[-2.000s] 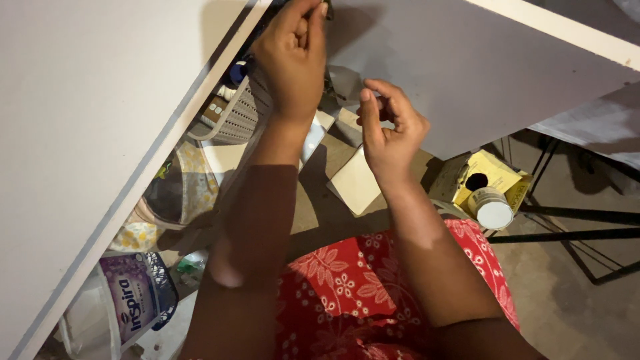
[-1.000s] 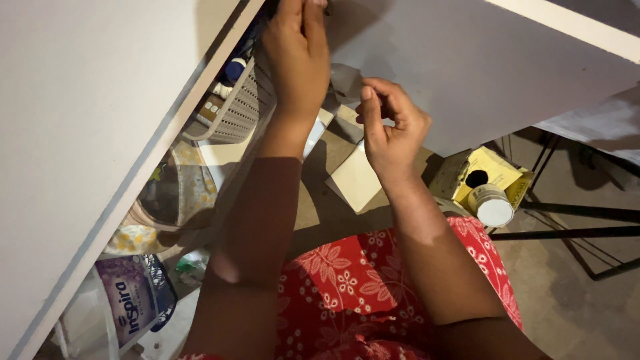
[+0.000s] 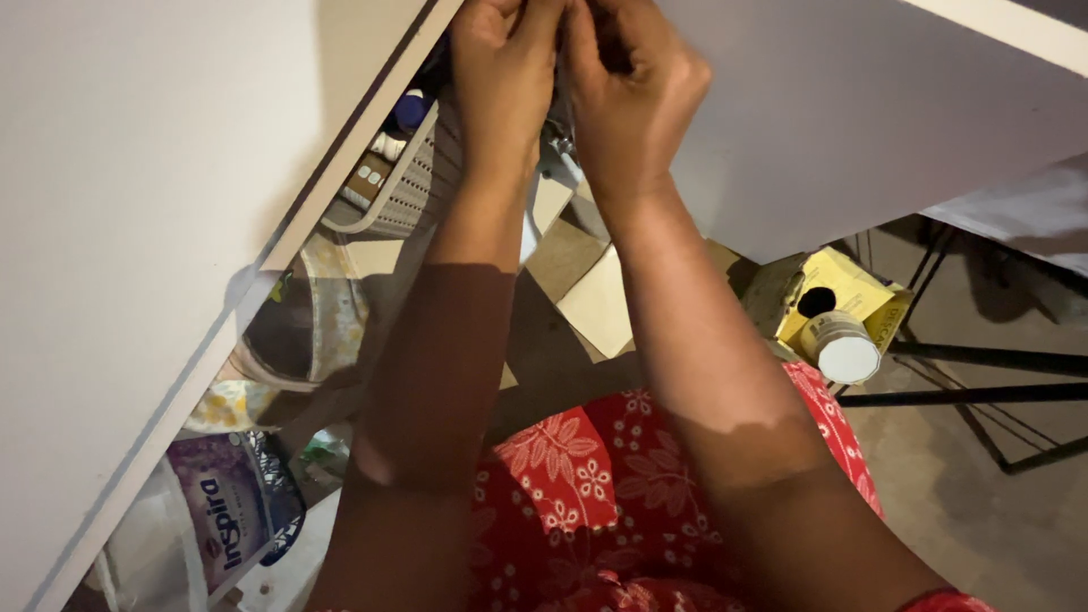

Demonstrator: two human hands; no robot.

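Observation:
At the top centre my left hand [image 3: 506, 85] and my right hand [image 3: 637, 93] are close together, with their fingertips meeting near the frame's upper edge. The fingers of both are bent, and whatever may be between the tips is cut off or too small to see. On the left stands a white panel [image 3: 161, 161] with a pale edge, and on the right is a grey panel [image 3: 816, 127]. A woven-pattern plastic basket [image 3: 412, 183] with bottles in it sits just left of my left wrist. Below my hands lies a cream-coloured flat piece [image 3: 599, 306].
At the right, a yellow carton [image 3: 837, 280] holds a white-lidded container [image 3: 848, 357], beside black metal legs [image 3: 986, 395]. On the lower left are a patterned fabric bag [image 3: 336, 314] and a purple package [image 3: 225, 501]. Cardboard [image 3: 557, 255] lies beneath my arms.
My right hand has moved up to meet my left hand near the top edge; before, the two were apart.

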